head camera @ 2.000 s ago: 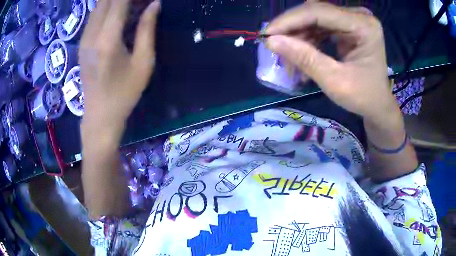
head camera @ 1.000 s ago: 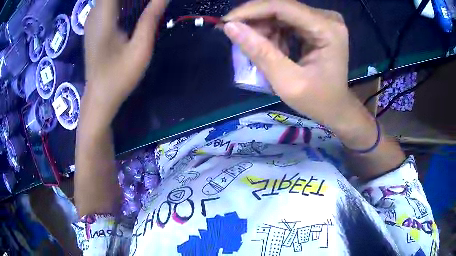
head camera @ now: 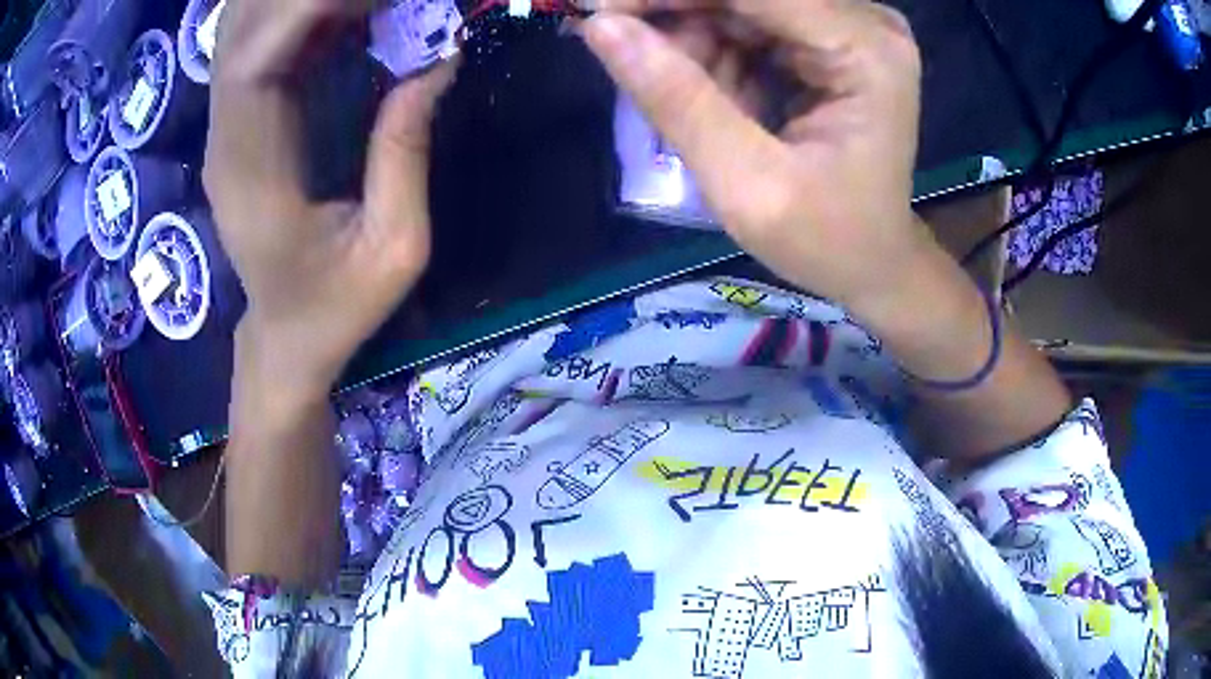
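Note:
My left hand [head camera: 319, 173] holds a white squarish block [head camera: 422, 35] between thumb and fingers near the top edge; its upper part is cut off. My right hand [head camera: 797, 146] pinches red and dark lead wires [head camera: 547, 7] at the top edge. A small white connector plug [head camera: 519, 7] shows on the wires between the hands. A white housing [head camera: 653, 166] stands on the black work surface, partly hidden behind my right hand.
Spoked housing ends [head camera: 173, 276] stand in rows at the left. A red-edged phone [head camera: 113, 418] lies below them. Boxed small parts [head camera: 1058, 223] show below the green bench edge [head camera: 531, 322]. Black cables [head camera: 1056, 133] and a blue object [head camera: 1179, 29] are at the right.
My left hand, earlier blurred with no block visible in it, now shows the block in its grip. The wires have moved up to the top edge, and both hands have shifted slightly.

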